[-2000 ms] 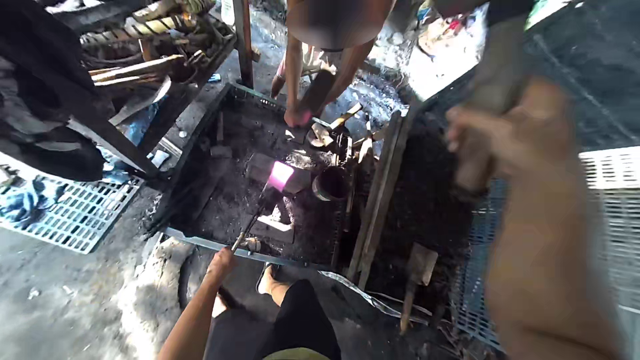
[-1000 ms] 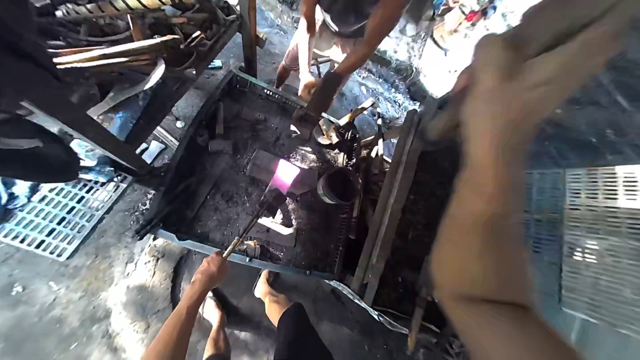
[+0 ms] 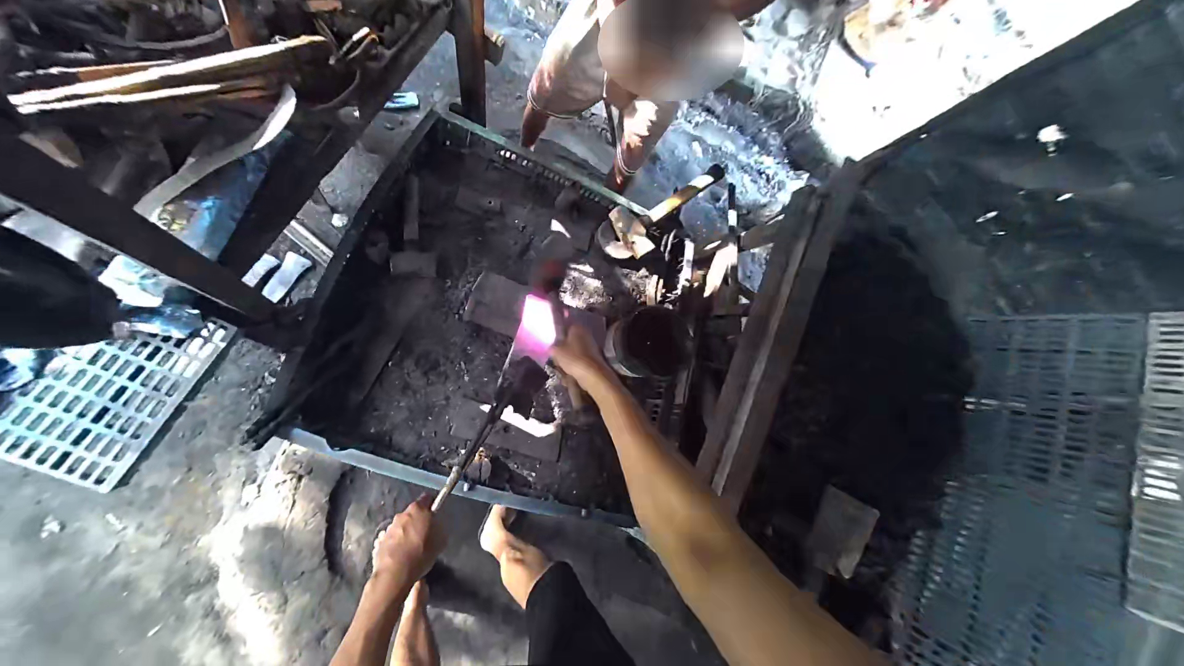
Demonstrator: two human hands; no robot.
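My left hand (image 3: 407, 541) is closed around the long handles of tongs (image 3: 481, 435) that reach over the near edge of the pit. At the far end of the tongs is a glowing hot metal piece (image 3: 538, 322), over a dark block in the middle. My right hand (image 3: 578, 356), low beside the glowing piece, grips a hammer handle that is partly hidden by the hand. The hammer's head (image 3: 548, 276) is dark and blurred, just beyond the glow.
A round dark container (image 3: 647, 342) stands right of the glow. Wooden beams (image 3: 763, 342) edge the pit's right side. A wooden rack (image 3: 314, 176) with scraps is at upper left, plastic grates (image 3: 116, 407) lie at both sides. Another person (image 3: 638, 102) stands across the pit.
My right hand has come down with the hammer from the raised position at upper right to the glowing metal. The other person's hammer, earlier near the metal, has moved up and away from it.
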